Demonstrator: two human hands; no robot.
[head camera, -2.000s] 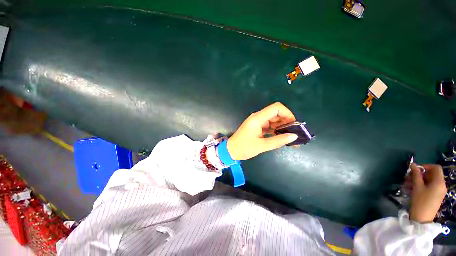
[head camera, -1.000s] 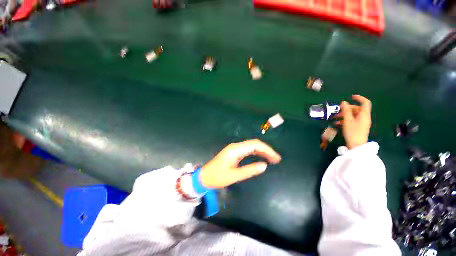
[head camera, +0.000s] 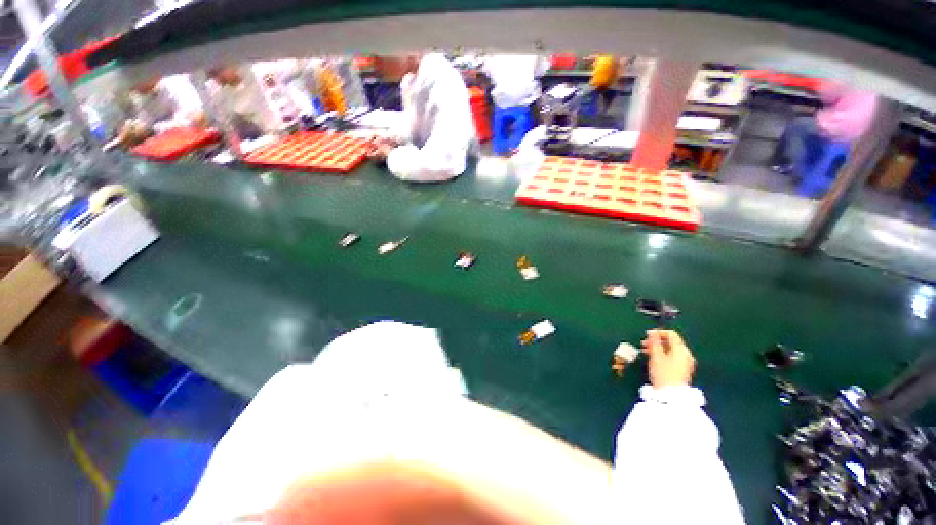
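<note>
My right hand (head camera: 669, 359) is over the green belt, its fingers close together beside a pale display module (head camera: 625, 354) with an orange tail. A dark clamped unit (head camera: 655, 307) with a silver clip lies just beyond the fingertips; blur hides whether they touch it or hold anything. Another pale module (head camera: 542, 329) lies left of the hand. My left hand (head camera: 411, 494) is a large blurred skin-coloured shape close to the camera at the bottom, cut off by the edge; its fingers cannot be made out.
Several small units lie farther along the belt (head camera: 308, 220). A tangled heap of clips (head camera: 852, 461) is at lower right, with a loose clip (head camera: 782, 357) above it. Orange-red trays (head camera: 611, 192) line the far side, where people in white sit. A grey-white box (head camera: 108, 241) is at left.
The view has tilted up and shows the far side. My left hand has come up close to the camera. My right hand has moved back slightly from the clamped unit.
</note>
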